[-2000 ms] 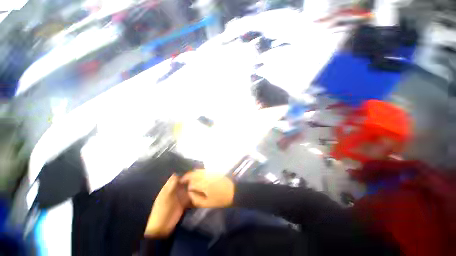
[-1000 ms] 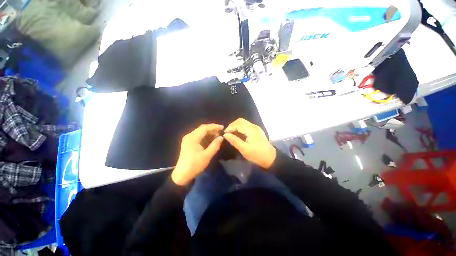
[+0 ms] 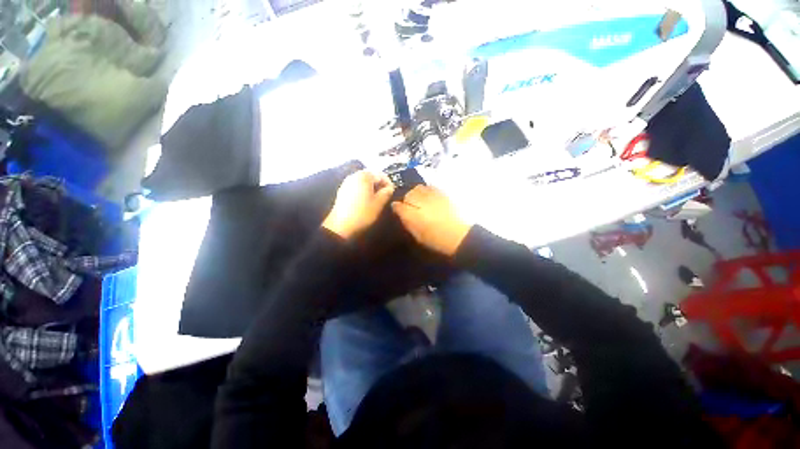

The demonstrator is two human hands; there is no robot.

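Note:
A large black fabric panel lies on the white table, its upper right edge close to the needle area. My left hand and my right hand are both at that edge, fingertips bent down on the cloth with a small gap between them. The fingers hide what they pinch. The shiny presser foot and needle area of the sewing machine is just above my fingertips. A second black piece lies flat at the upper left, with the panel's edge beside it.
A slim tool lies right of the needle. Red and yellow handles sit by a black cloth bundle. A blue crate and plaid garments are at left. A red stool stands at right. A person's clothed part shows upper left.
Both hands have moved forward from the table's near edge to the needle area. The panel's upper right edge is now under the fingertips. The view has shifted slightly.

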